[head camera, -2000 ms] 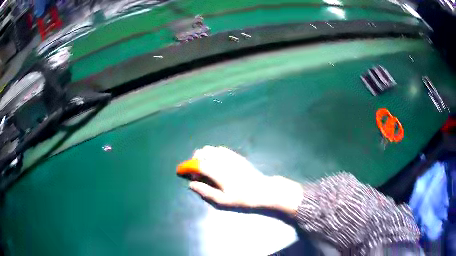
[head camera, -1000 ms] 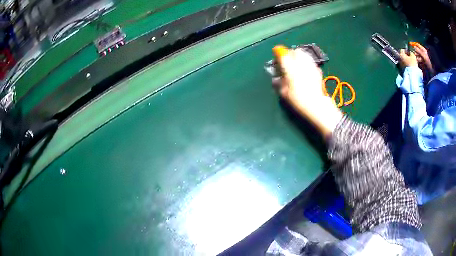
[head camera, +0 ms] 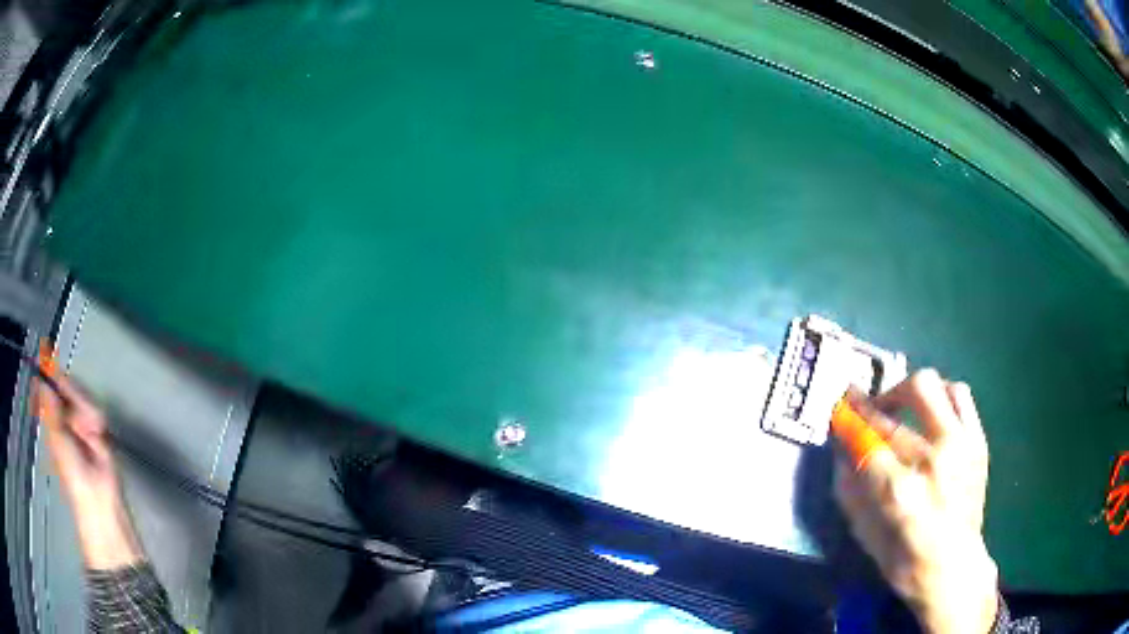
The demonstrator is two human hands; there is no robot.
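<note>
A silver-grey cable fixture (head camera: 792, 379) with a slotted bed lies on the green bench top at the right. My right hand (head camera: 910, 477), an orange cot on a finger, grips its right end, and the fingers cover part of it. My left hand (head camera: 77, 434) is at the far left, off the bench edge, with orange on a finger. It is shut on thin black cables (head camera: 279, 514), which run from it down to the right. A bundle of black cables (head camera: 520, 551) lies along the near table edge by my lap.
Orange scissors handles (head camera: 1118, 495) are cut off at the right edge. Small round fittings sit in the green bench top (head camera: 372, 186), one near the front edge. A dark rail and green conveyor run along the upper right. Grey surfaces lie below the bench at the left.
The view has swung left. My right hand has moved from near the scissors, bringing the fixture nearer. My left hand and the black cables have come into view; the neighbouring worker has left it.
</note>
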